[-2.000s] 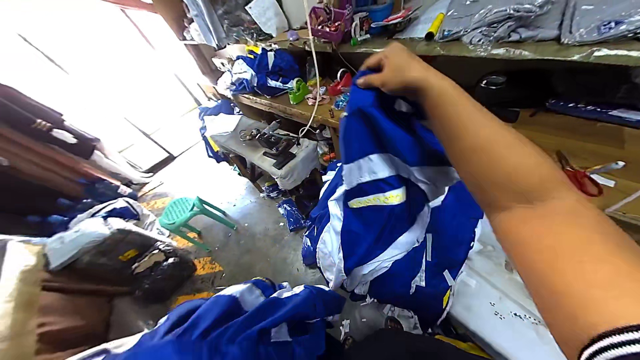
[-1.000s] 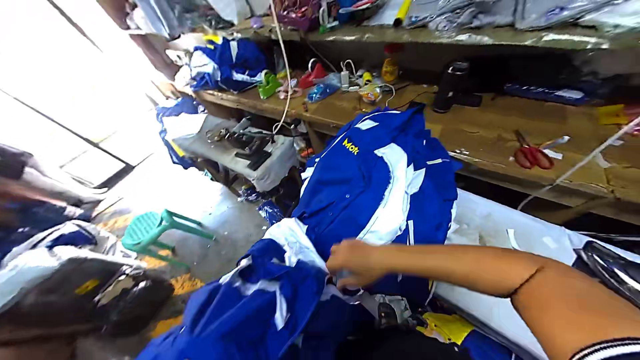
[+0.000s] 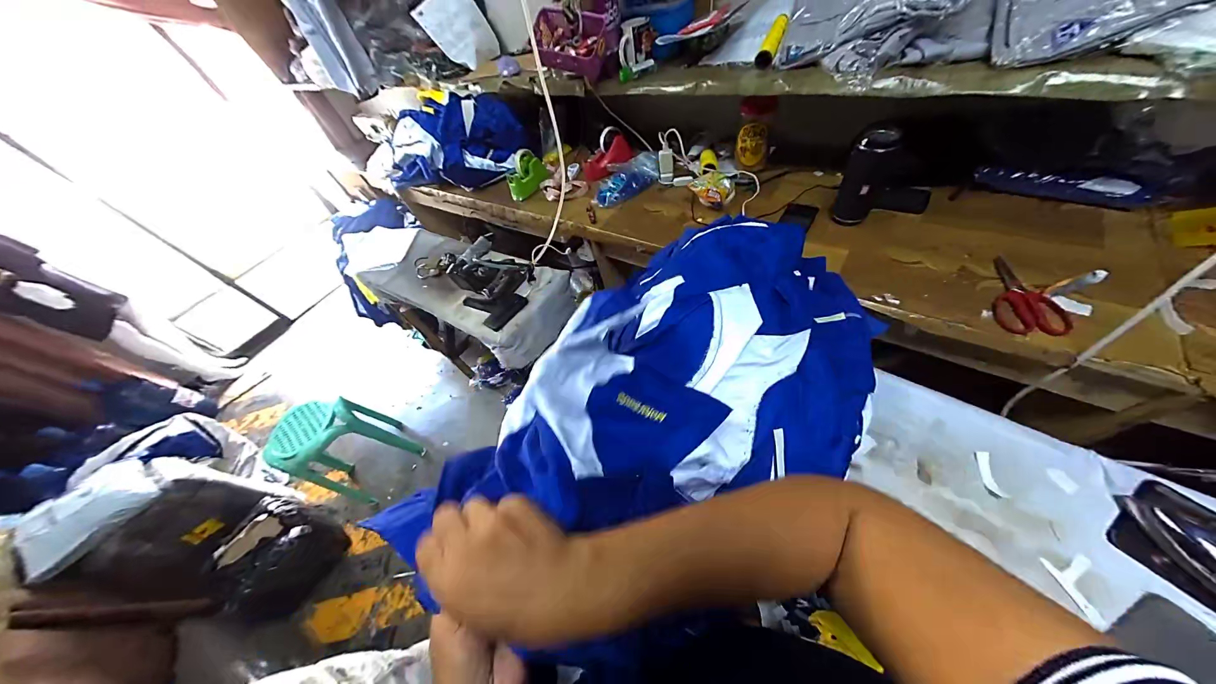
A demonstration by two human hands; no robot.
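Blue-and-white fabric garments (image 3: 655, 380) with yellow embroidery lie heaped in front of me, across the edge of the white table. My right hand (image 3: 508, 570) reaches across from the right, closed on a part of the blue cloth at the near left of the heap. Just below it, at the bottom edge, my left hand (image 3: 470, 651) shows only in part; the right hand hides much of it, and what its fingers do is not visible.
Red-handled scissors (image 3: 1031, 309), a black flask (image 3: 866, 176) and a green tape dispenser (image 3: 525, 176) rest on the wooden bench (image 3: 950, 256). A green plastic stool (image 3: 328, 437) stands left, near dark plastic bags (image 3: 180, 532). A white cord hangs down over the bench.
My right hand was raised high holding blue cloth two seconds ago, then came down to the near side of the heap. More white-panelled cloth now lies spread over the heap. My left hand has come into view.
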